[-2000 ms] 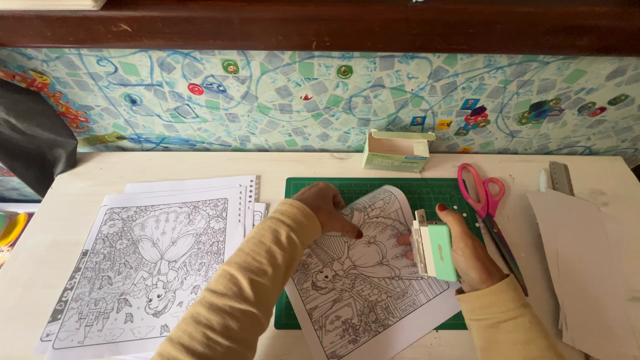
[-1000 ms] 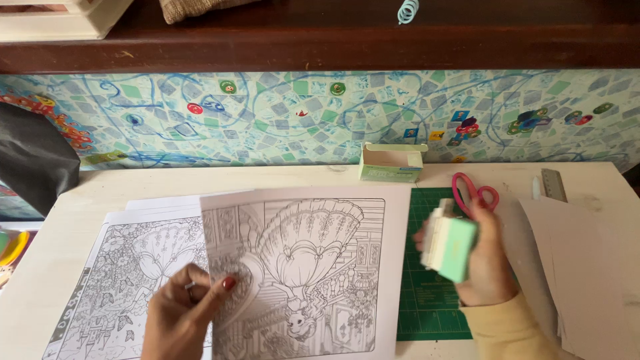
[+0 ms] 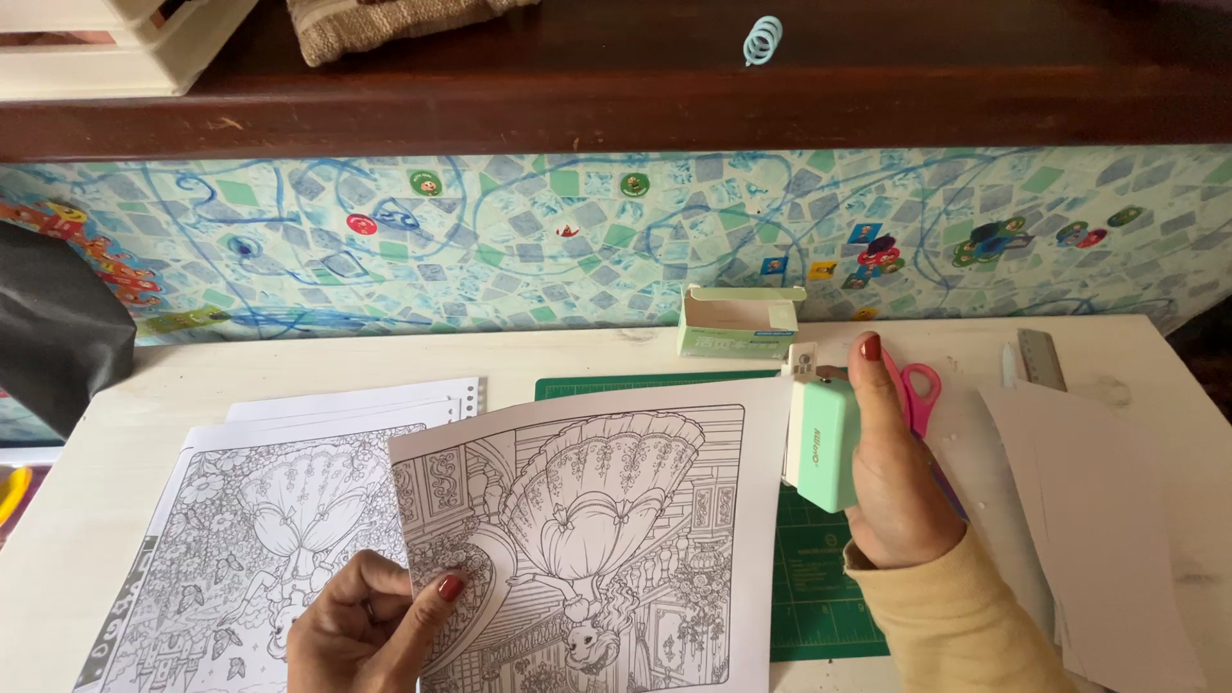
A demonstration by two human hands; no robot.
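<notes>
My left hand [image 3: 380, 621] pinches the left edge of a printed coloring page [image 3: 597, 520], a line drawing of a figure in a wide gown, seen upside down. My right hand [image 3: 895, 472] grips a mint-green and white hole punch [image 3: 823, 443], thumb up. The punch is at the page's upper right edge; whether the edge is inside its slot is hard to tell. Beneath the page lies a green cutting mat [image 3: 828, 587]. At left, partly behind the page, rests a stack of coloring pages [image 3: 260, 539]; sheets at its back have holes along the right edge.
An open green cardboard box [image 3: 736, 327] stands at the table's back. Pink-handled scissors [image 3: 919, 390] lie behind my right hand. White paper sheets [image 3: 1088, 520] and a ruler [image 3: 1039, 358] are at the right. A dark wooden shelf [image 3: 577, 111] runs above, holding a blue coil [image 3: 762, 40].
The page has been lifted off the mat and turned, and its right edge now meets the punch. My left hand has moved from the page's top to its left edge.
</notes>
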